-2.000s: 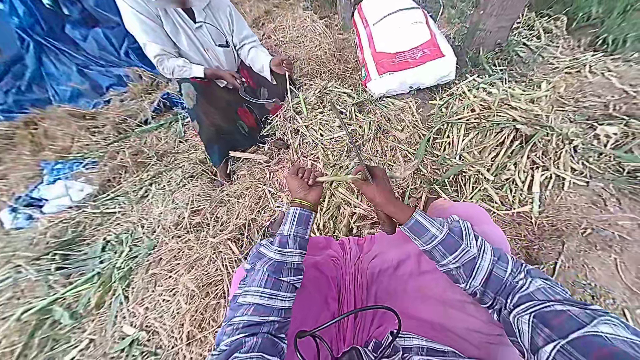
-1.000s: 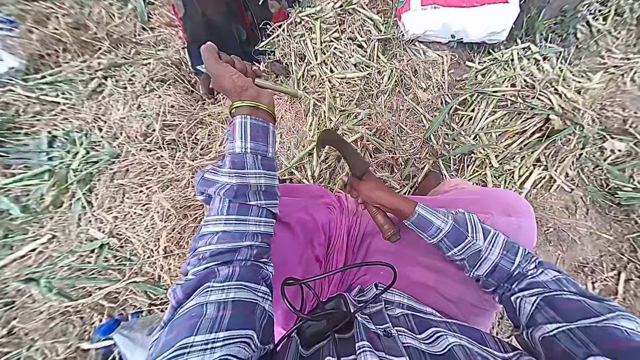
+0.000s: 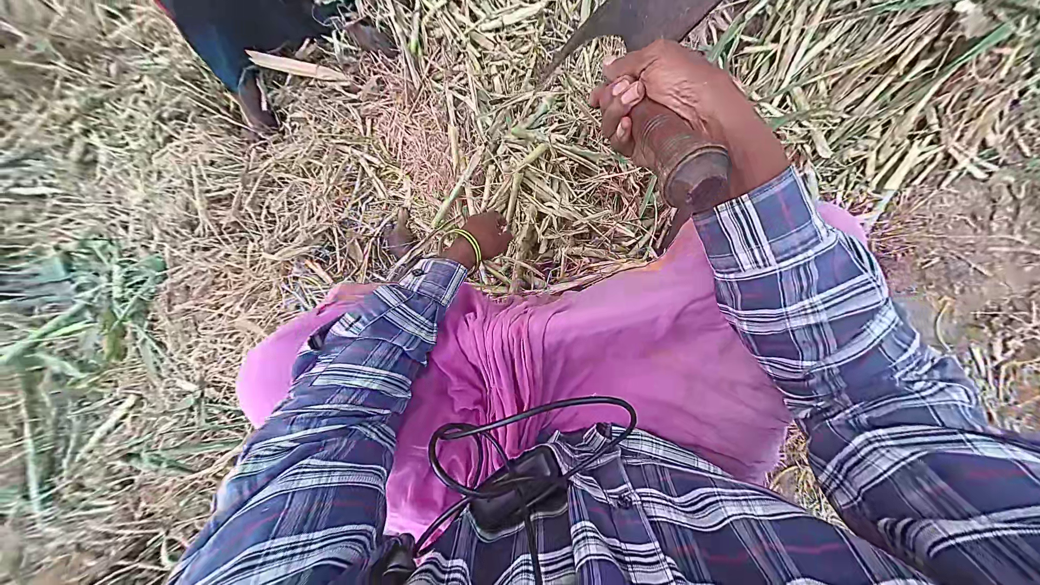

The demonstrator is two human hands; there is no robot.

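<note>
My right hand is raised at the upper right, closed round the turned wooden handle of a sickle. Its dark, broad metal blade runs out past the top edge of the view. Low down near the straw, just beyond the pink cloth over my lap, is my left hand, with yellow-green bangles at the wrist. Cut stalks lie at its fingers; whether it grips one is not clear.
Dry straw and chopped stalks cover the ground. Green leaves lie at the left, long cut stalks at the upper right. Another person's dark garment and foot show at the upper left. A black cable rests on my lap.
My left hand, earlier raised at the upper left with a stalk, has come down to the straw near my lap. My right hand has lifted the sickle up and away from my lap.
</note>
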